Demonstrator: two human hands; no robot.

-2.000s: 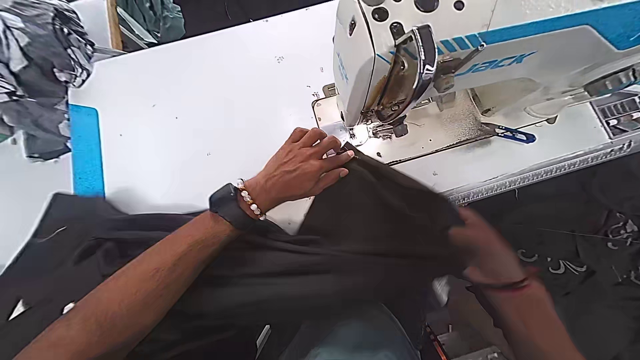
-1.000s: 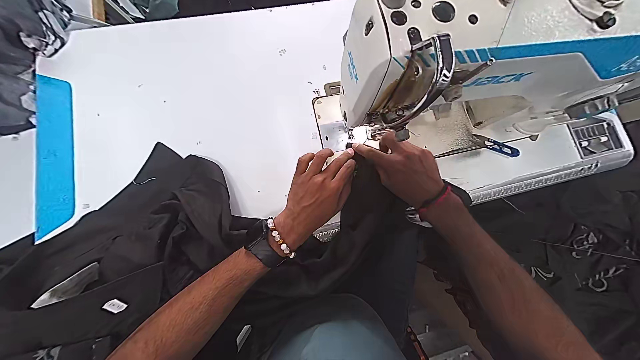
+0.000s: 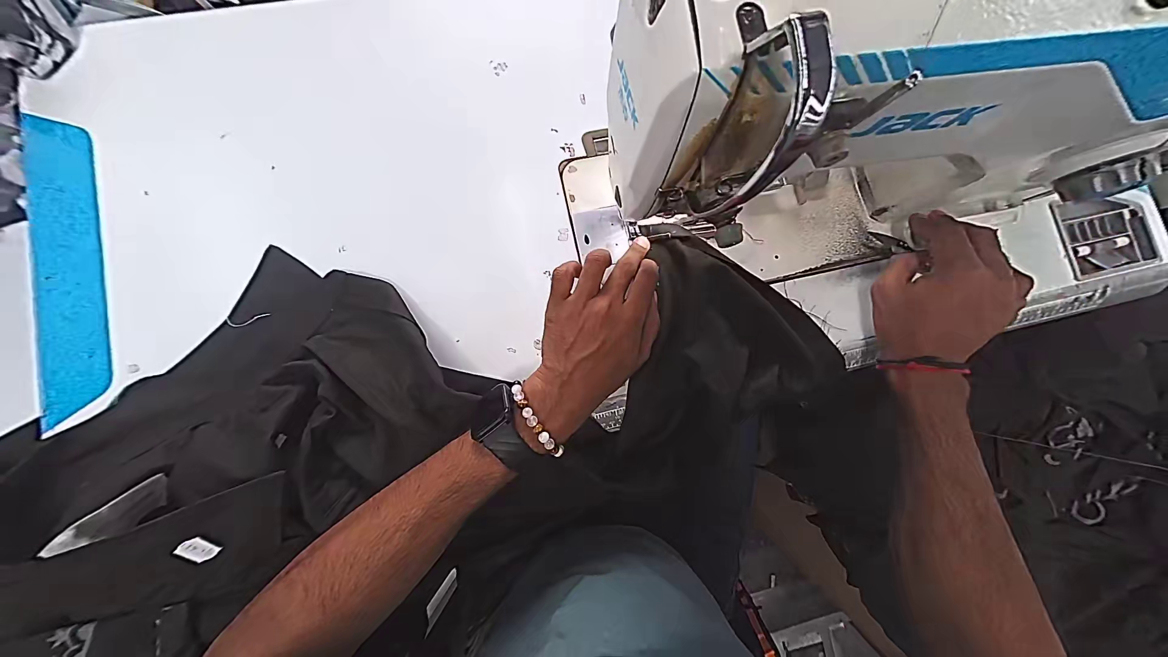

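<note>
Black fabric [image 3: 721, 319] runs under the presser foot [image 3: 671, 231] of a white and blue Jack sewing machine [image 3: 912, 119]. My left hand [image 3: 602, 328], with a watch and a beaded bracelet at the wrist, rests on the fabric's edge, its index fingertip close beside the foot. On the machine bed to the right, my right hand [image 3: 949, 287] has its fingers curled around thread snips [image 3: 890, 243], whose dark tips poke out at the left. The rest of the snips is hidden by the hand.
More of the black garment [image 3: 365, 365] spreads over the white table [image 3: 365, 119] at the left and across my lap. Crumpled grey cloth [image 3: 32, 46] lies at the far left corner. Dark cloth with loose threads [image 3: 1086, 456] is at the lower right. Thread scraps dot the table.
My right hand has left the fabric by the presser foot and moved right to the snips, which lay on the machine bed before. My left hand stays near the foot.
</note>
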